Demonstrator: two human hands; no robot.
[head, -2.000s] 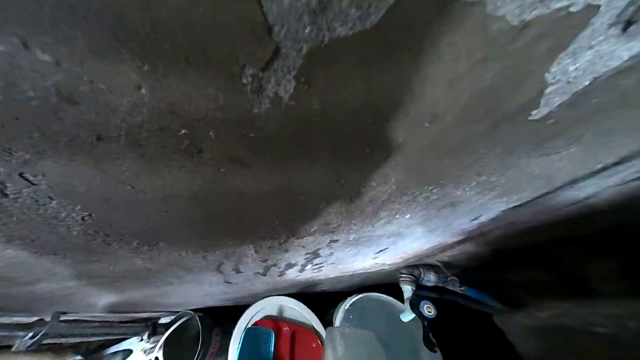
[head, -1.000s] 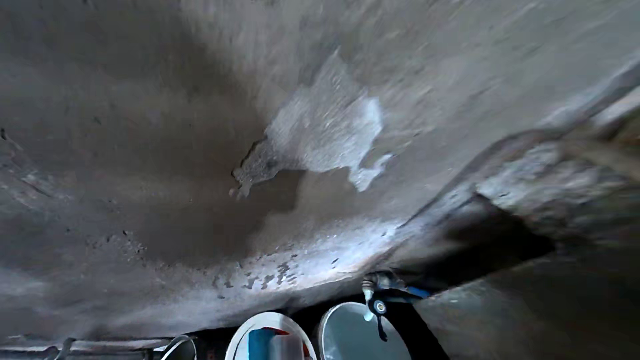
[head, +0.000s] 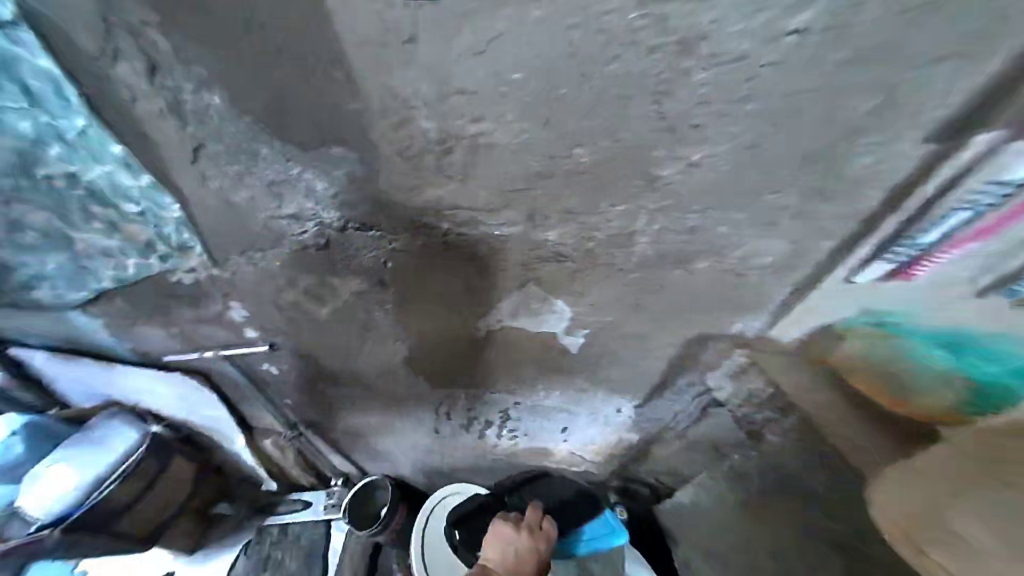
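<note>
At the bottom centre, my left hand (head: pixel 518 538) has its fingers closed on a dark, soft-looking item (head: pixel 556 498), whose exact kind I cannot tell. It lies over the white round rim of a bucket (head: pixel 424 532). A light blue plastic item (head: pixel 592 534) shows just right of my hand, above a pale, partly hidden container. My right hand is not in view. Left of the bucket is a round open metal container (head: pixel 370 506).
A rough, stained wall (head: pixel 624 160) fills the middle. Partly filled dark containers (head: pixel 88 480) stand at lower left. A thin pipe (head: pixel 216 353) sticks out from the wall. At right are a blurred green and orange item (head: pixel 920 364) and a large tan shape (head: pixel 952 496).
The view has shifted, showing more wall and both sides. My left hand has come into view at the bottom, holding the dark item over the buckets; the tap seen earlier is now mostly hidden.
</note>
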